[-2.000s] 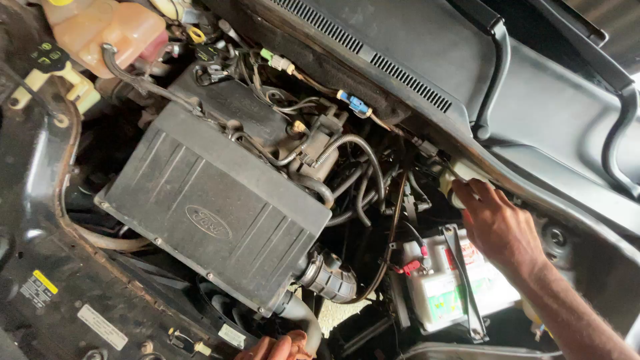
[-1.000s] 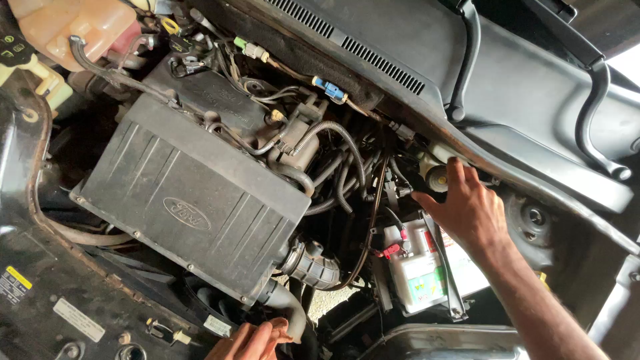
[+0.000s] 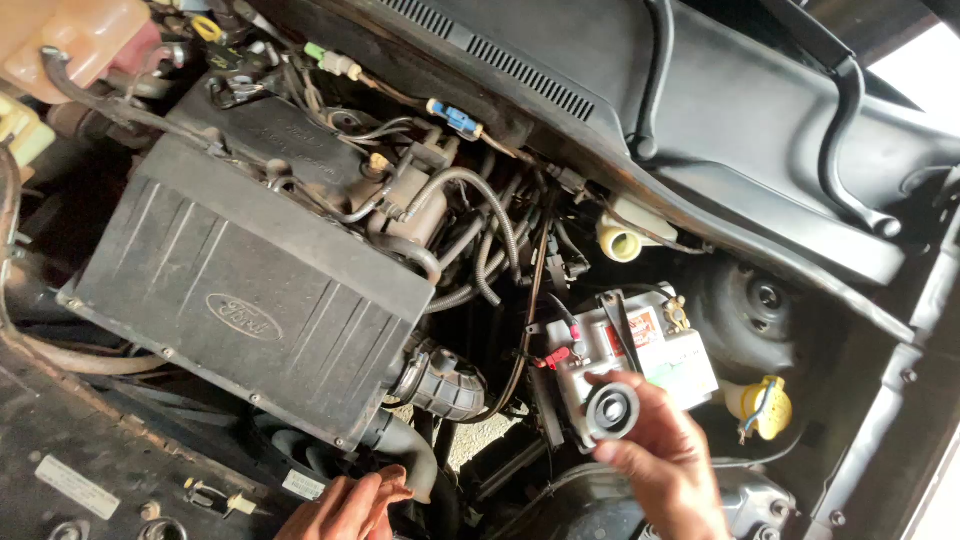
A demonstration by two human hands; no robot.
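My right hand point(image 3: 664, 457) holds a round reservoir cap point(image 3: 613, 410) between thumb and fingers, its hollow underside facing the camera, in front of the car battery point(image 3: 675, 364). Up by the cowl, the brake fluid reservoir point(image 3: 626, 236) shows an uncovered filler neck. My left hand point(image 3: 349, 506) is closed on a reddish-brown cloth point(image 3: 394, 482) at the bottom edge, beside the grey air intake duct point(image 3: 409, 457). The black Ford air filter housing point(image 3: 247, 292) lies above and left of that hand.
A corrugated intake hose point(image 3: 446, 386) joins the housing. A red battery terminal clamp point(image 3: 555, 358) sits on the battery's left side. The yellow washer fluid cap point(image 3: 770, 409) is right of the battery. A coolant expansion tank point(image 3: 82, 45) stands top left, and wiper arms point(image 3: 844, 142) cross upper right.
My right hand has moved from the brake fluid reservoir down over the battery, with the cap now in its fingers. The reservoir's opening has come into sight. My left hand stays low by the duct.
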